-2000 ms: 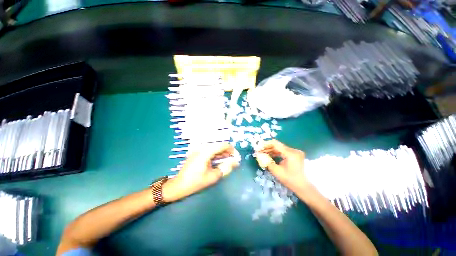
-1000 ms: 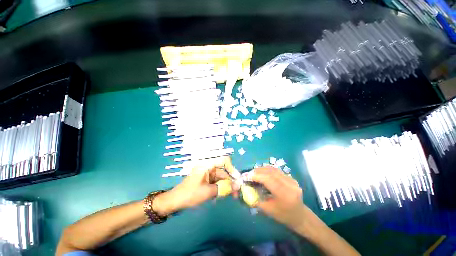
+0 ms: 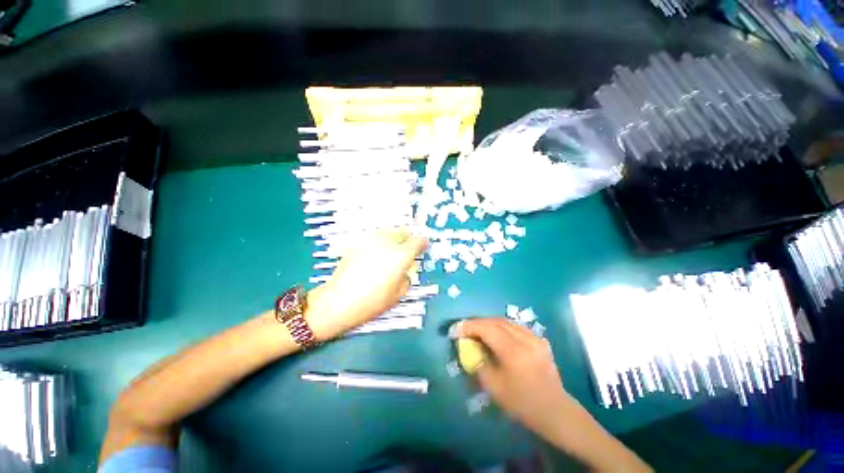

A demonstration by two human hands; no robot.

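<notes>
A column of silver stepped rods (image 3: 361, 189) lies on the green mat. My left hand (image 3: 366, 282), with a bracelet watch, is over the column's lower part, its fingertips at the right ends; whether it grips a rod is hidden. One stepped rod (image 3: 381, 382) lies alone below it, thin end left. My right hand (image 3: 518, 369) is low over the mat, right of that rod, fingers bent, with a yellow cot on one fingertip. A pale spot shows at its fingertips; I cannot tell if it is a part. Small white pieces (image 3: 472, 245) lie right of the column.
A clear bag of white parts (image 3: 537, 166) and a yellow packet (image 3: 393, 97) lie at the back. Bright rods (image 3: 689, 333) lie right. A black tray (image 3: 717, 208) carries greyish tubes (image 3: 694, 111). Another black tray (image 3: 130, 263) holds rods at left. Wrapped rods (image 3: 35, 416) lie lower left.
My hands, together low in the middle a second ago, have parted. My left hand has moved up over the column; my right hand has moved slightly right. A single rod now lies below them.
</notes>
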